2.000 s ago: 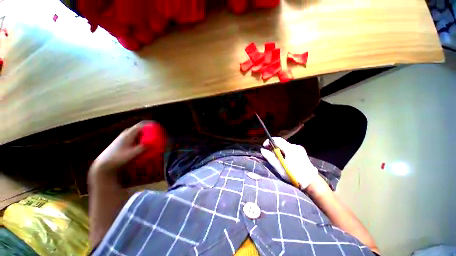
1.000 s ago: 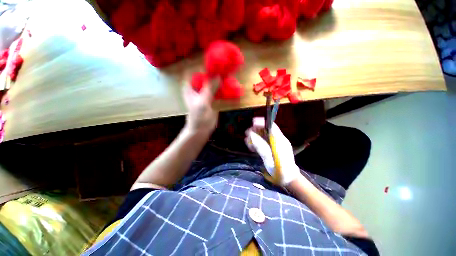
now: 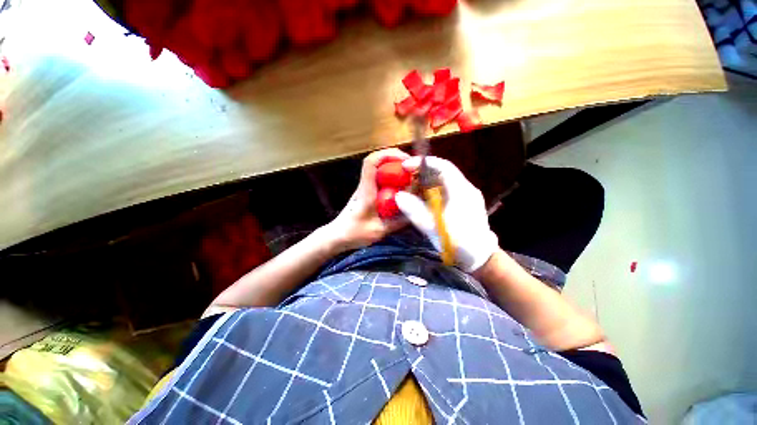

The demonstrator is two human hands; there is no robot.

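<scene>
My bare left hand [image 3: 362,206] holds a red fabric piece [image 3: 390,202] with two rounded lobes, in front of the table edge and above the lap. My right hand [image 3: 461,217], in a white glove, holds scissors [image 3: 435,207] with yellow-orange handles. The scissors point up toward the table edge. The blades are blurred, so I cannot tell whether they are apart. The gloved fingers are beside the red piece and seem to touch it. Small flat red offcuts [image 3: 444,98] lie near the table's front edge, just beyond the blade tips.
A large pile of red pieces [image 3: 249,33] lies at the far side of the wood-grain table [image 3: 573,62]. Red pieces [image 3: 235,247] show in a dark container under the table. A yellow plastic bag [image 3: 75,386] is at lower left. The pale floor [image 3: 681,191] is at right.
My left hand has come back from the pile to the lap with a red piece. My gloved right hand has moved beside it with the scissors. The view has shifted slightly.
</scene>
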